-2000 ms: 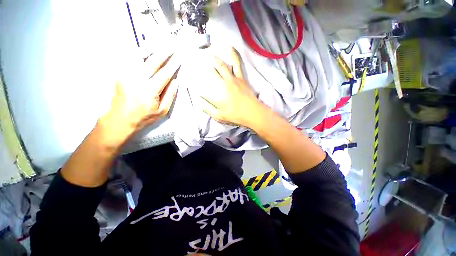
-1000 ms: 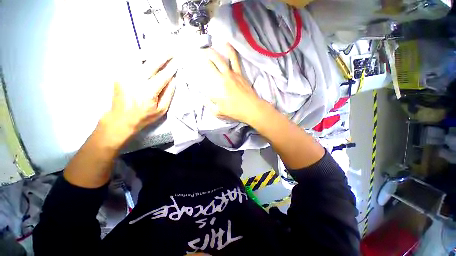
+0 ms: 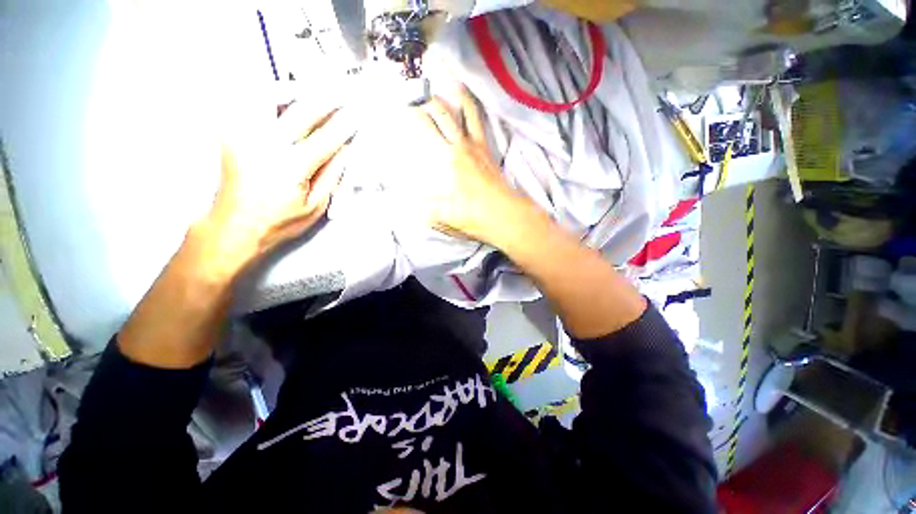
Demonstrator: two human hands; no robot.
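A light grey garment (image 3: 593, 181) with a curved red trim (image 3: 537, 103) lies bunched on the machine bed, right of the needle area. Part of it hangs over the front table edge. The dark presser foot and needle area (image 3: 407, 45) is at the top centre. My left hand (image 3: 286, 176) lies spread, palm down, left of the needle area. My right hand (image 3: 462, 166) lies on the garment just below and right of it, fingers apart. The cloth between my hands is washed out white, so its edges and any pinch are hidden.
Yellow-handled snips (image 3: 685, 131) lie right of the garment, beside a small accessory tray (image 3: 741, 136) with dark items. Red cloth (image 3: 658, 249) shows in the side bin. A yellow basket (image 3: 819, 131) is at the right. Crumpled grey cloth (image 3: 40, 417) lies at lower left.
The garment between my hands has shifted slightly, and its front corner hangs differently over the table edge. A small dark grey piece now shows below the needle area. My hands have barely moved.
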